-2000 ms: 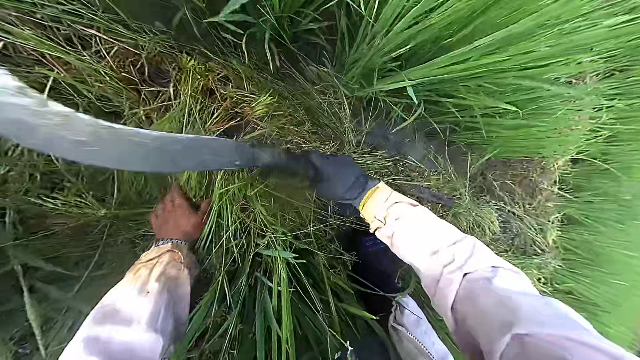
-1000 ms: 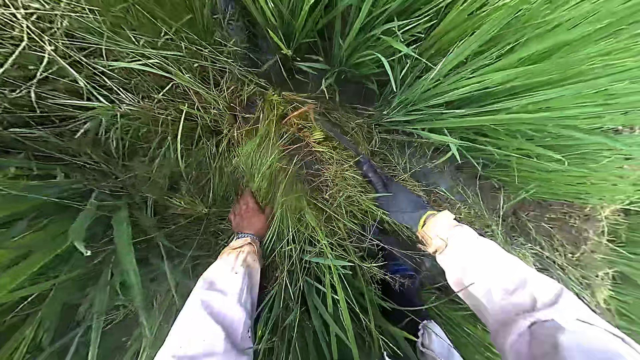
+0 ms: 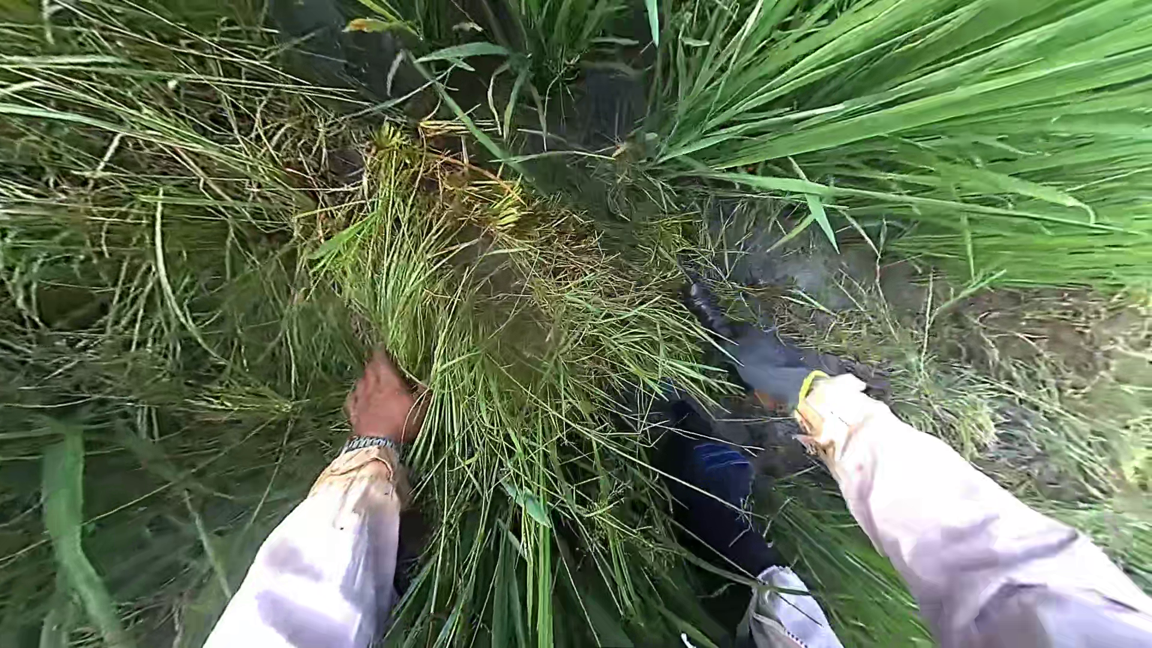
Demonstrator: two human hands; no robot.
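Note:
My bare left hand [image 3: 382,400], with a metal bracelet or watch band at the wrist, grips the left side of a thick bunch of green grass [image 3: 486,360]. Its fingertips are partly hidden in the stems. My right hand [image 3: 769,364], in a dark glove with a yellow cuff, is right of the bunch. It is closed on the dark handle [image 3: 706,306] of a bladed tool, which slants up and left. The tool's blade is hidden by the grass.
Tall green rice-like plants [image 3: 900,135] stand at the upper right. Wet mud [image 3: 810,270] and cut stalks lie beyond my right hand. Tangled grass [image 3: 162,225] covers the left. My leg in a dark boot or sock [image 3: 711,495] stands below, between my arms.
The long curved blade that showed two seconds ago, reaching left above my left hand, is out of sight now. My right hand has moved away from the bunch, to the right.

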